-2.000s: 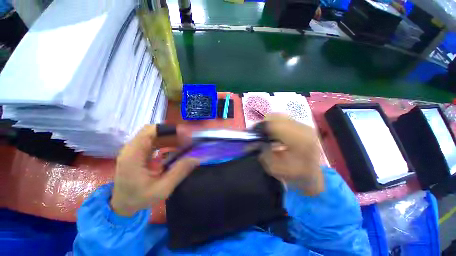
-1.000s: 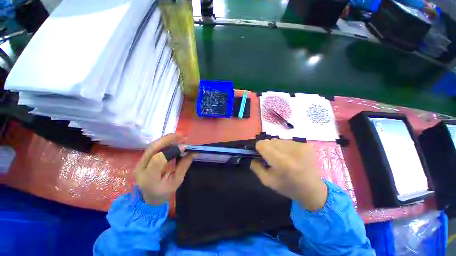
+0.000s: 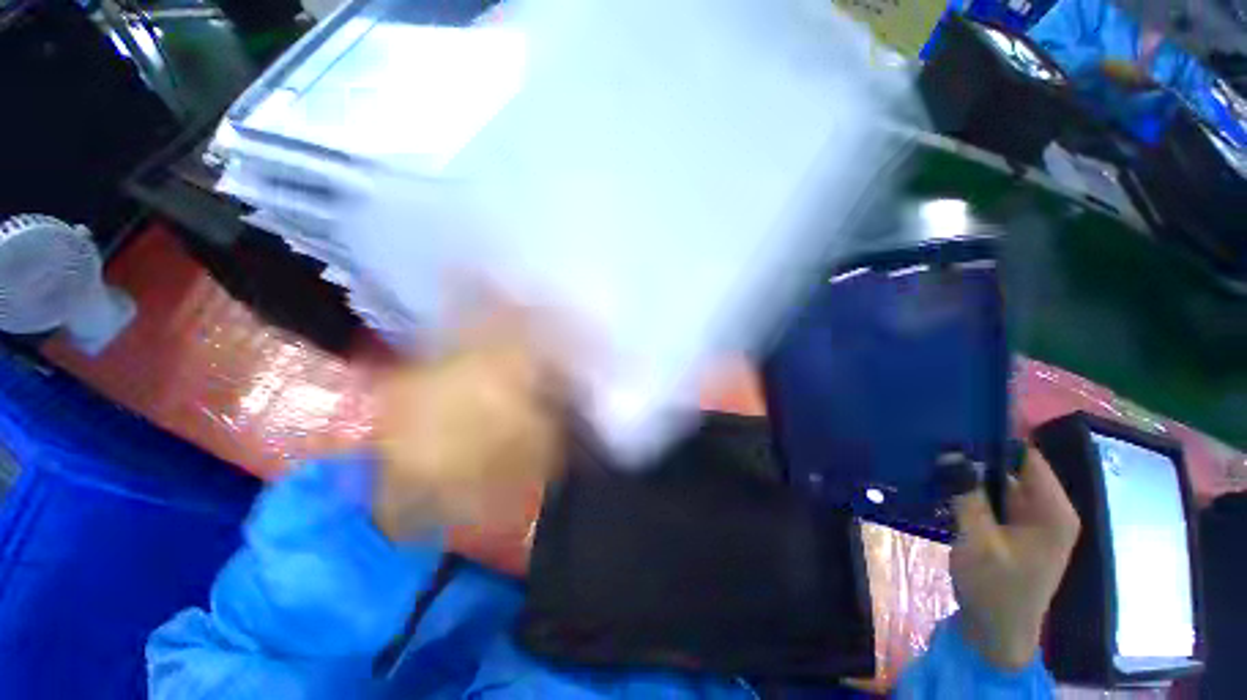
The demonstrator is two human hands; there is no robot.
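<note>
My left hand [image 3: 472, 424] is blurred by motion and grips the lower corner of a white sleeve sheet [image 3: 656, 178], held up and tilted over the stack. My right hand [image 3: 1009, 547], with black finger cots, holds a dark blue tablet-like panel [image 3: 896, 376] by its lower right edge, raised above the bench. The stack of white sleeves and covers [image 3: 315, 205] stands at the left, partly hidden by the raised sheet. A black tray [image 3: 684, 561] lies right in front of me. The small blue bin and dot cards are hidden.
A black tray holding a white-faced panel [image 3: 1142, 547] lies at the right. A white mini fan [image 3: 48, 274] and a large blue crate [image 3: 123, 533] are at the left. The green belt [image 3: 1121, 308] runs behind. Another person's blue sleeve [image 3: 1080, 41] shows across it.
My hands have parted. The left now raises a white sheet by the stack; the right holds the panel up to the right, its broad face showing. The view has swung left.
</note>
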